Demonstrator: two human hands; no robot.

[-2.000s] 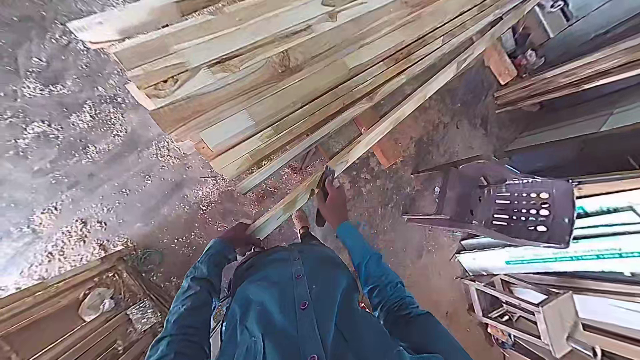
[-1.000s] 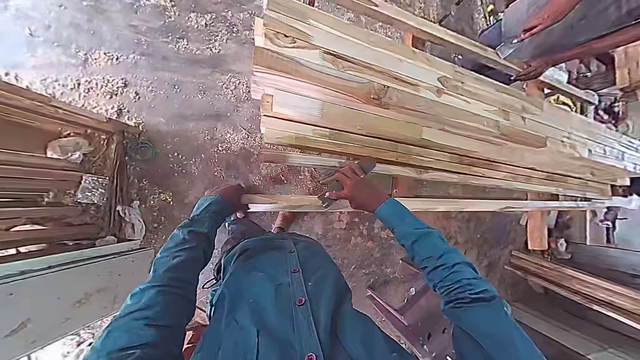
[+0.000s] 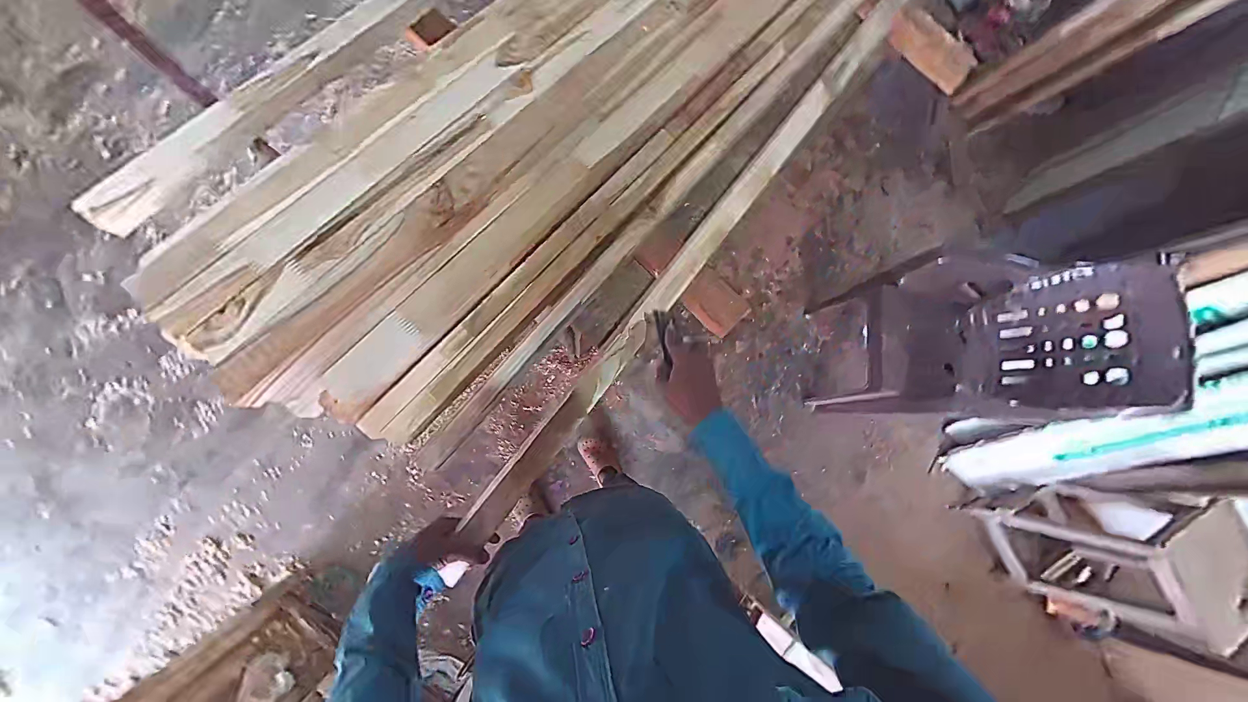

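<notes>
My left hand (image 3: 450, 544) grips the near end of a long narrow wooden strip (image 3: 721, 222), which runs diagonally up to the right. Beside the strip's right edge, my right hand (image 3: 688, 378) is closed around a dark hand tool (image 3: 663, 336), whose kind I cannot make out. The tool's upper end is close to the strip; whether they touch is unclear. To the left of the strip, long wooden boards (image 3: 390, 263) lie side by side. Wood shavings (image 3: 546, 375) are scattered on the ground below the strip.
A dark plastic chair (image 3: 1072, 341) with a slotted back lies at the right, above a metal frame (image 3: 1082, 546). Wooden cross-supports (image 3: 717, 302) sit under the strip and boards. More timber (image 3: 1082, 58) is at the upper right, and a wooden crate-like structure (image 3: 244, 643) at the lower left.
The view has turned strongly. Since one second ago, my right hand has come off the strip's top to its right side, with the tool still in it. My left hand still holds the near end.
</notes>
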